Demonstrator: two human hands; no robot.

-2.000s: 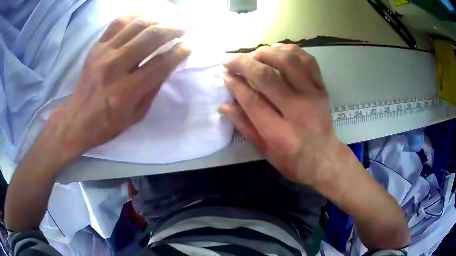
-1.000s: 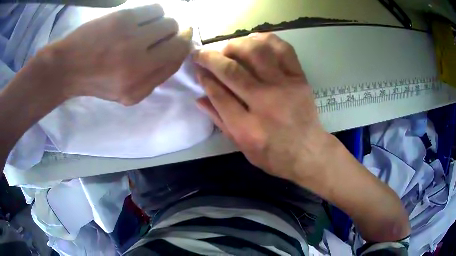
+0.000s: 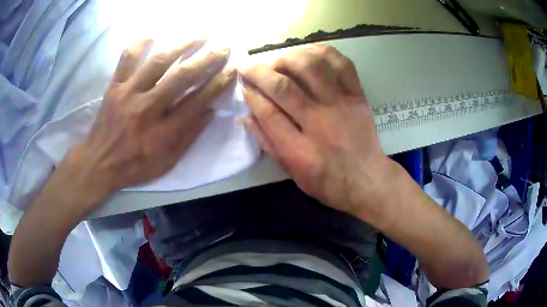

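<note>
A thin white garment piece [image 3: 207, 153] lies on the white table under my hands, with its rounded edge near the table's front. My left hand [image 3: 150, 114] lies on the cloth with the fingers somewhat spread, tips toward the bright glare. My right hand [image 3: 318, 120] is at the cloth's right edge, its index finger and thumb pinching the edge close to my left fingertips. More bluish white cloth [image 3: 42, 72] lies in folds at the left. Strong lamp glare hides the needle area and the cloth's far part.
The cream machine bed [image 3: 360, 13] has a dark ragged gap line. Dark snips [image 3: 460, 15] lie at its right. A printed ruler [image 3: 444, 109] runs along the table front. A yellow box [image 3: 519, 60] is at the right end. White cut pieces [image 3: 462, 180] fill a blue-framed bin below right.
My left hand, earlier bunched near the cloth's edge, is now laid flatter over the cloth. My right hand has barely moved since a second ago, after shifting left from its earlier place.
</note>
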